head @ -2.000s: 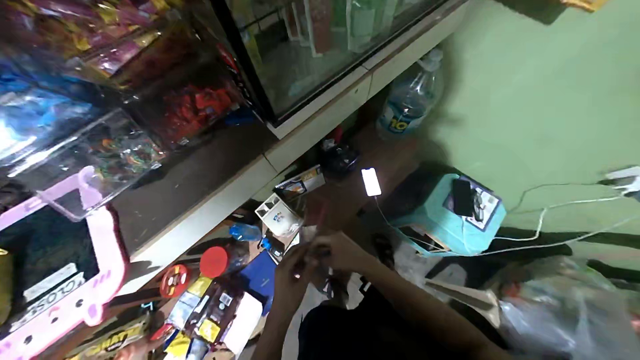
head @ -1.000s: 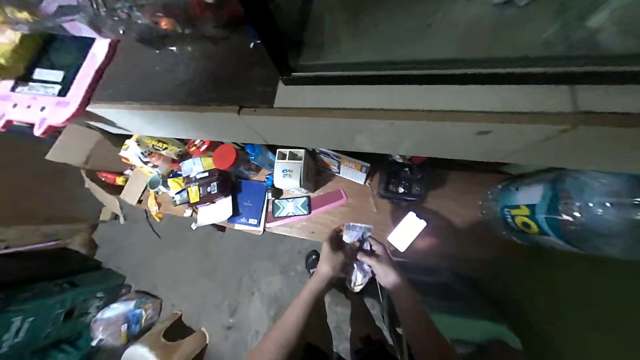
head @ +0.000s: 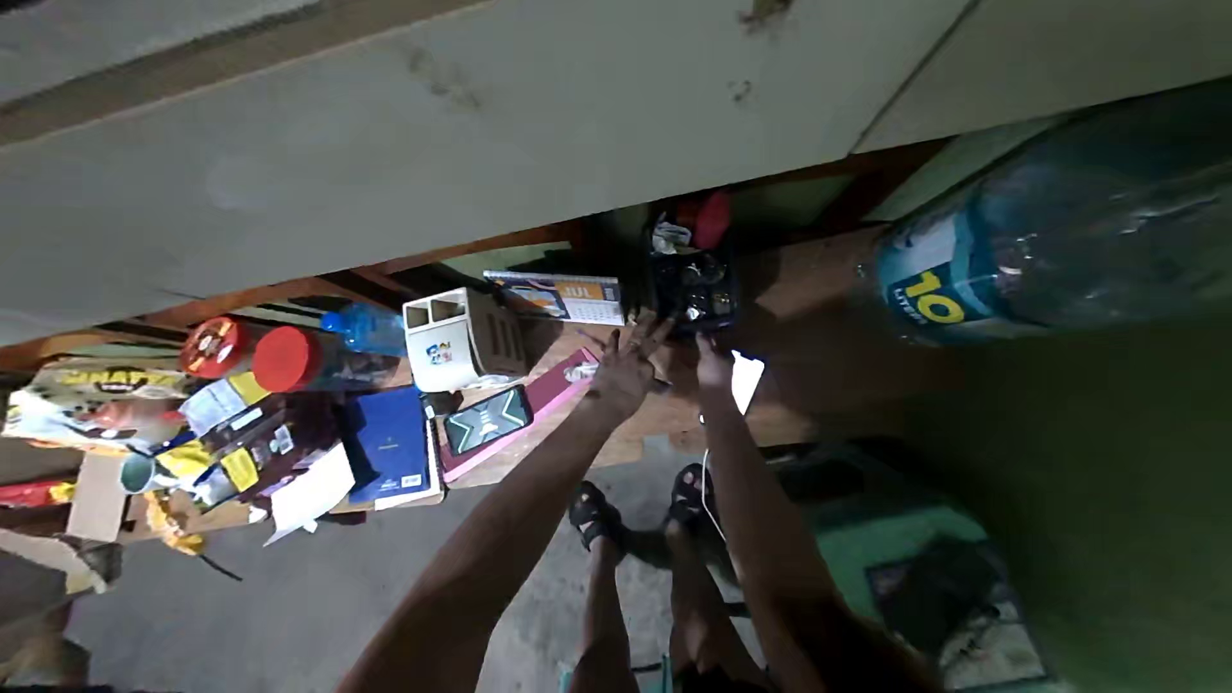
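My left hand [head: 626, 371] reaches over the wooden shelf, fingers spread, with nothing seen in it. Beside it, my right hand [head: 713, 366] is at the near edge of a black container of small items [head: 695, 284]; its fingers are partly hidden, so its hold is unclear. A lit phone [head: 747, 381] with a white cable lies just right of the right hand. Left of my left hand are a pink strip-like item [head: 553, 387] and a second phone [head: 488, 420]. A desk calendar [head: 568, 298] stands behind, next to a white holder with compartments [head: 452, 342].
A large water bottle [head: 1039, 250] takes up the right side. Blue notebook [head: 388, 443], red-lidded jars [head: 286, 359] and assorted packets crowd the left. A pale counter edge [head: 433, 144] overhangs the shelf. A teal box [head: 895, 549] stands lower right.
Both hands have moved forward to the black container. The pale crumpled item they held one second ago is no longer seen in them. The view has shifted closer to the shelf.
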